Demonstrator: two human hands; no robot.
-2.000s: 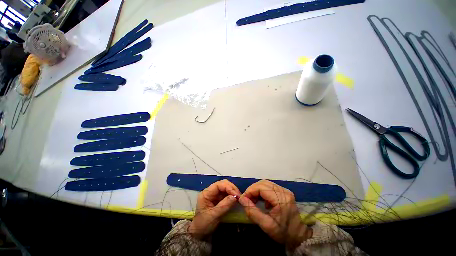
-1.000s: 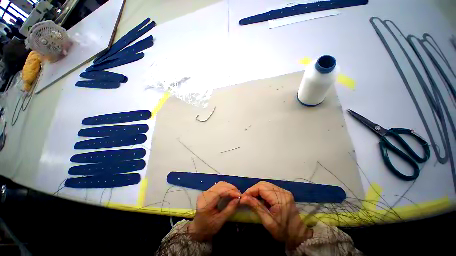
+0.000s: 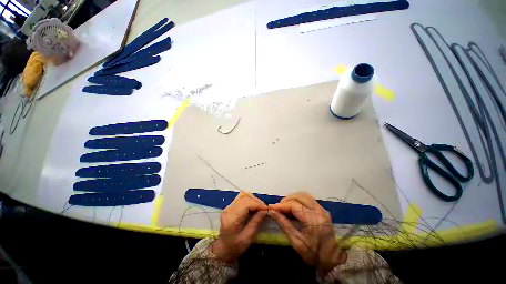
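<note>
A long navy strap (image 3: pixel 353 213) with small pale dots lies across the near part of the beige work sheet (image 3: pixel 288 144). My left hand (image 3: pixel 242 226) and my right hand (image 3: pixel 304 226) meet at their fingertips in front of the strap's middle and hide part of it. Both hands have thumb and forefinger pinched together. Whatever is between the fingertips is too small to tell. Fine dark thread tails (image 3: pixel 383 230) spread along the near edge and over the right sleeve.
Dark green-handled scissors (image 3: pixel 438 166) lie at right, beside grey cord loops (image 3: pixel 452 83). A white thread cone (image 3: pixel 350 94) stands on the sheet. Navy tabs lie in a row (image 3: pixel 119 168) at left, with a fanned heap (image 3: pixel 138 52) behind. A single tab (image 3: pixel 338 14) lies at the far side.
Both hands have moved slightly away from me, and their pinched fingertips are now closer to the strap. The strap, scissors and cone keep their places.
</note>
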